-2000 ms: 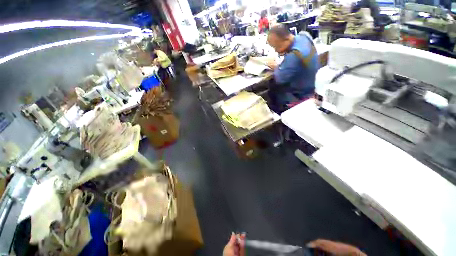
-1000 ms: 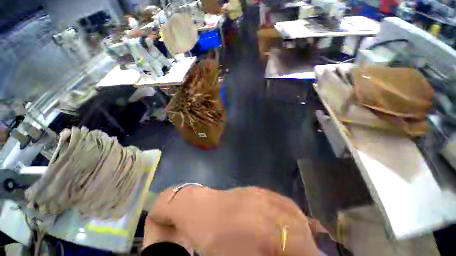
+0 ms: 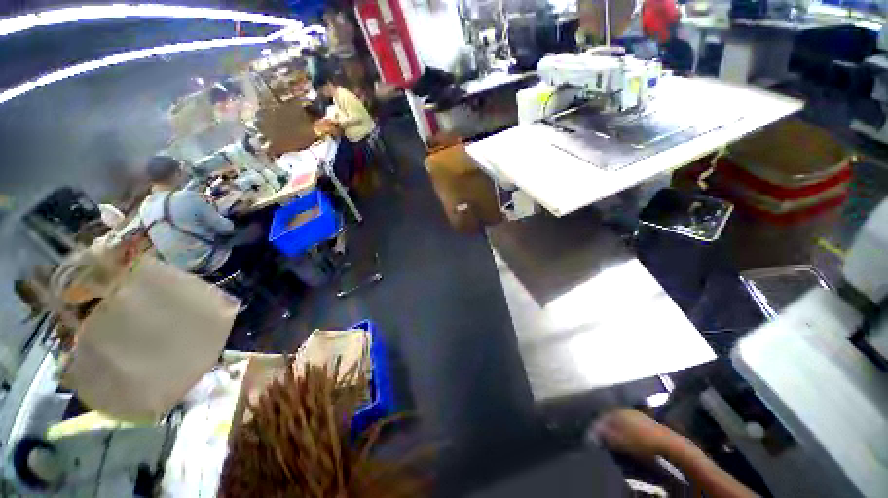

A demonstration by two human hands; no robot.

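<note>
My right hand [image 3: 628,430] is at the lower right, small and blurred, with the forearm running to the bottom edge. I cannot tell whether its fingers hold anything. My left hand is out of the picture. A dark grey, blurred shape [image 3: 545,479] lies at the bottom centre, left of my right hand; I cannot tell what it is. A large bundle of thin reddish-brown strips [image 3: 292,428] stands upright at the lower left, cut off by the bottom edge.
A low metal-topped table [image 3: 604,331] is ahead right, before a white sewing table [image 3: 682,156]. A blue crate [image 3: 375,374] with pale pieces adjoins the strips. A tan panel [image 3: 151,340] is at left. Two people sit at left benches. A carton [image 3: 462,185] stands beside the aisle.
The view has moved along the aisle and turned. The brown strips are now close at the lower left. The large, close skin-coloured shape at the bottom is gone; a smaller right hand shows.
</note>
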